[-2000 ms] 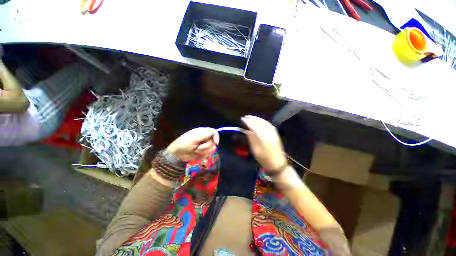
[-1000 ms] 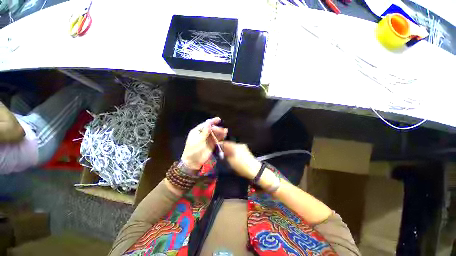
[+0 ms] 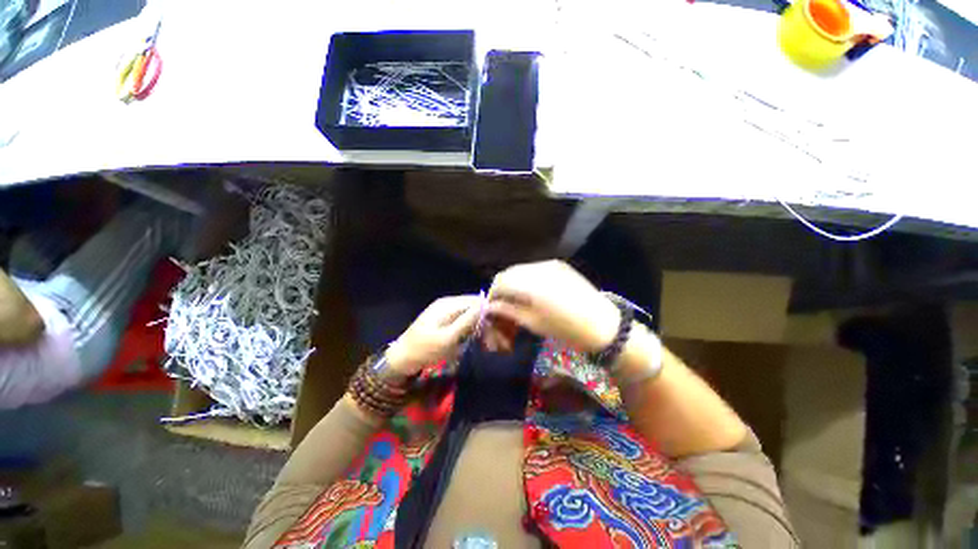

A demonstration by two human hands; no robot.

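Observation:
My left hand (image 3: 438, 330) and my right hand (image 3: 547, 306) meet above my lap, fingertips together. A small part of a white cable (image 3: 484, 303) shows between the fingers; the rest of it there is hidden by the hands. A thin pale end shows beyond my right wrist. Both hands are closed on the cable. On the bench, the black tie box (image 3: 335, 99) holds many thin white ties (image 3: 405, 99). Loose thin cables (image 3: 799, 120) lie on the bench at right, and one (image 3: 842, 236) loops over the front edge.
A smartphone (image 3: 506, 112) lies beside the tie box. Scissors (image 3: 141, 75) are at left, a yellow tape roll (image 3: 812, 34) at upper right. A carton (image 3: 245, 433) of coils stands low at left; an open carton (image 3: 725, 305) is at lower right. Another person's arm (image 3: 19, 313) shows at left.
My hands first held a short white arc between them, then came together. Since one second ago my right hand has risen and turned over the left fingertips. The view has shifted, moving the bench items left.

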